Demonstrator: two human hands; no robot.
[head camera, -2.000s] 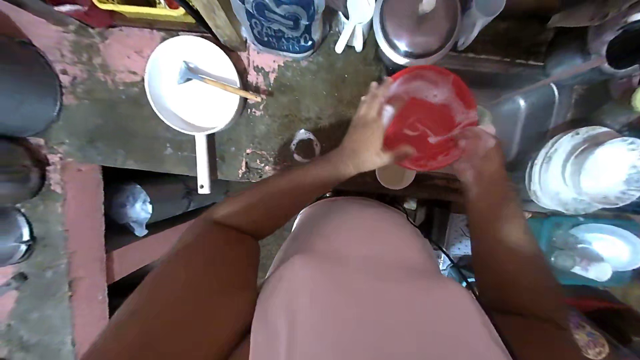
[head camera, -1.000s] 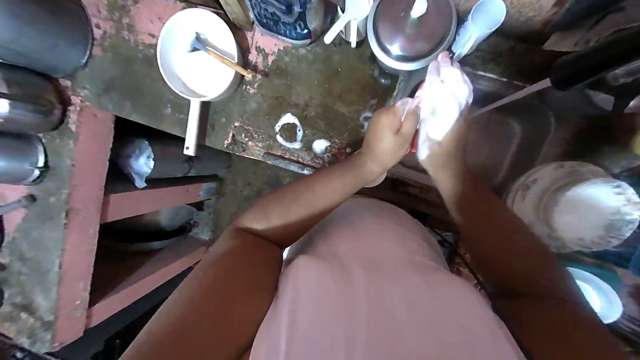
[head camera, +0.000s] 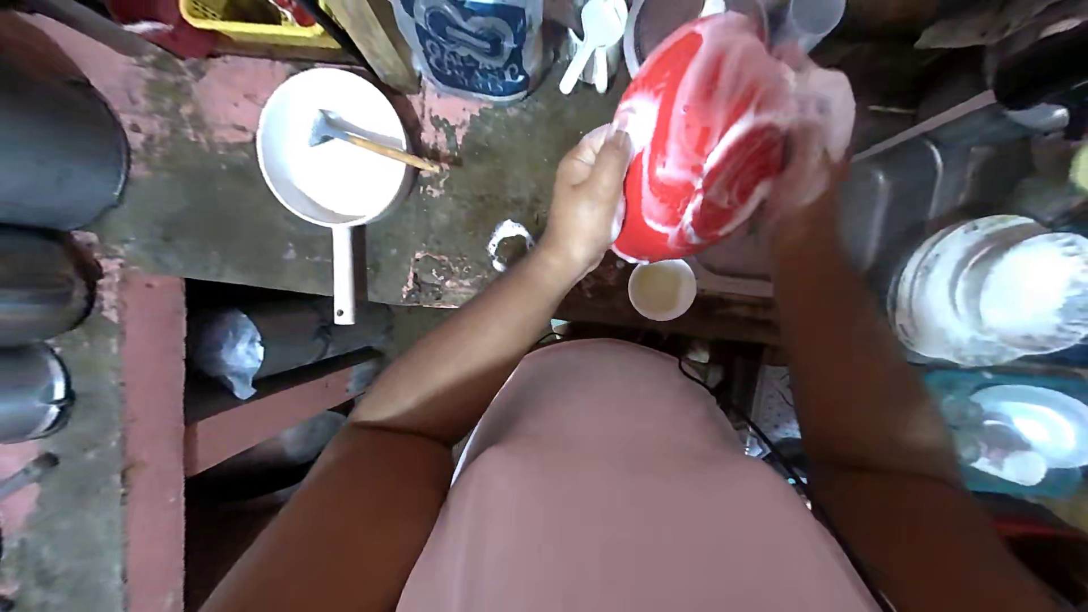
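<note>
A red plastic bowl (head camera: 697, 144), streaked with white suds, is held up tilted over the counter's edge beside the sink. My left hand (head camera: 591, 195) grips its left rim, thumb on the soapy surface. My right hand (head camera: 803, 136), blurred by motion, is at the bowl's right side with a soapy whitish cloth or sponge (head camera: 829, 106); its fingers are partly hidden. Below the bowl, a small cup of cloudy liquid (head camera: 662, 290) stands at the counter's edge. A ring of suds (head camera: 510, 242) lies on the counter to the left of the bowl.
A white saucepan (head camera: 340, 183) with a wooden-handled utensil (head camera: 374, 144) stands left. Behind are a plastic pouch (head camera: 476, 51), white spoons (head camera: 599, 38) and a lidded pot. The metal sink (head camera: 892, 195), stacked plates (head camera: 952, 297) and a teal basin (head camera: 943, 387) are right; dark pots line the far left.
A second ago both hands were together around the soapy cloth or sponge, the bowl mostly hidden. Now the bowl is raised and tilted between them, its soapy side showing.
</note>
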